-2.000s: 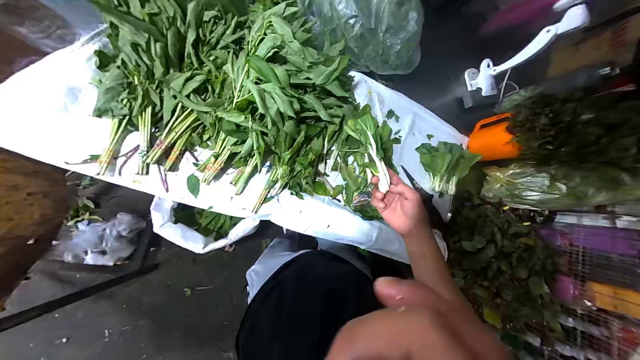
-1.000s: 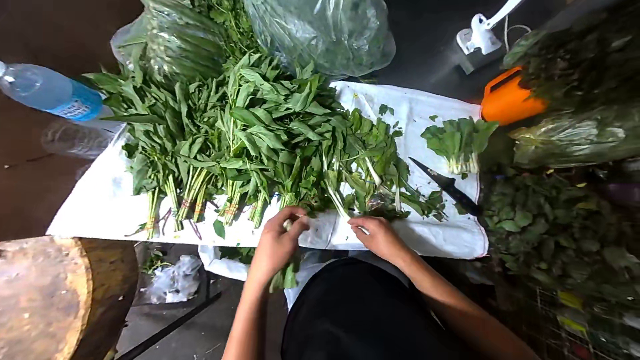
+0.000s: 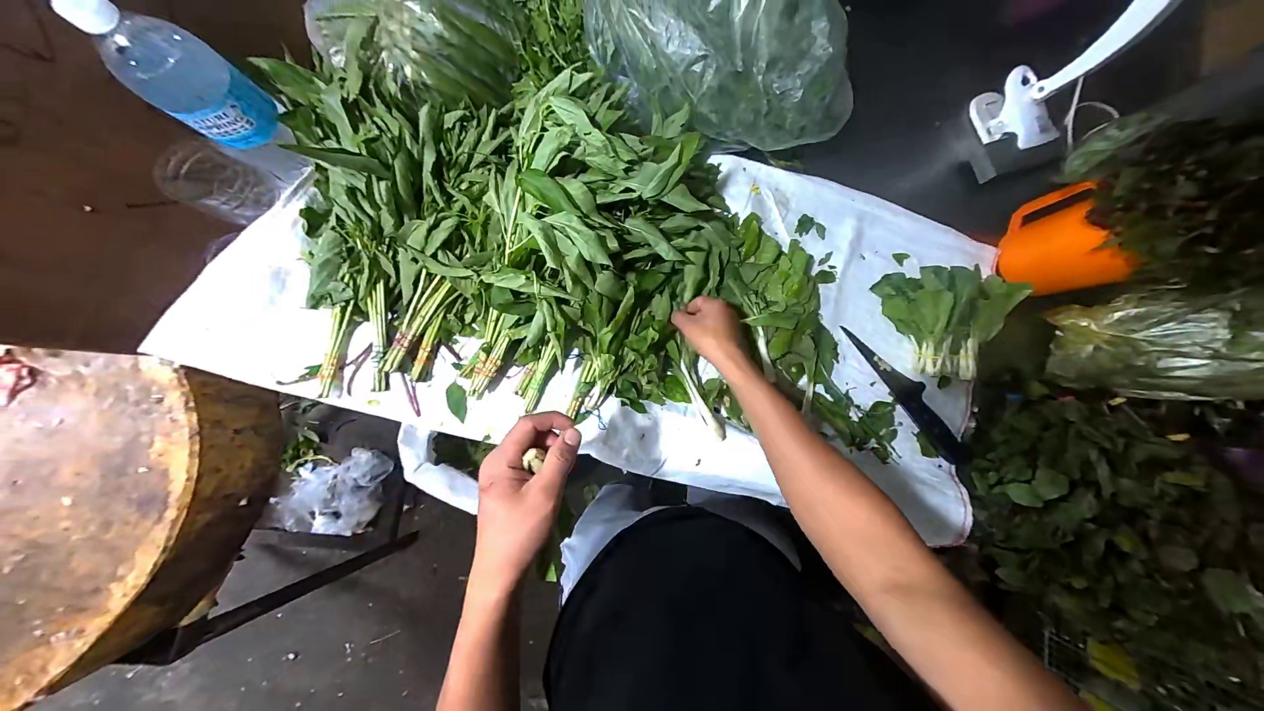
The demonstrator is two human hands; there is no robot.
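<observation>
My left hand [image 3: 528,459] is closed around the pale stem ends of some greens [image 3: 534,460], just off the near edge of a white cloth [image 3: 652,444]; green leaves show below it, mostly hidden by the hand. My right hand [image 3: 709,331] reaches into the loose leafy greens [image 3: 780,281] on the cloth, its fingertips among leaves, so its grasp is unclear. Left of it lie tied bunches of long-leaved greens [image 3: 573,227]. A pale-stemmed stalk [image 3: 699,395] lies under the right wrist. Farther right are a black-handled knife [image 3: 913,400] and a small bunch of pale-stemmed greens [image 3: 943,316].
A plastic water bottle [image 3: 188,79] lies at the upper left, above a round worn block [image 3: 89,504]. Plastic bags of greens [image 3: 731,69] stand behind the cloth. An orange container [image 3: 1062,242] and heaped dark leaves [image 3: 1116,513] are at the right.
My right hand has moved away from the cloth's near edge, up into the loose greens. My left hand has drawn back off the cloth's edge with greens in it.
</observation>
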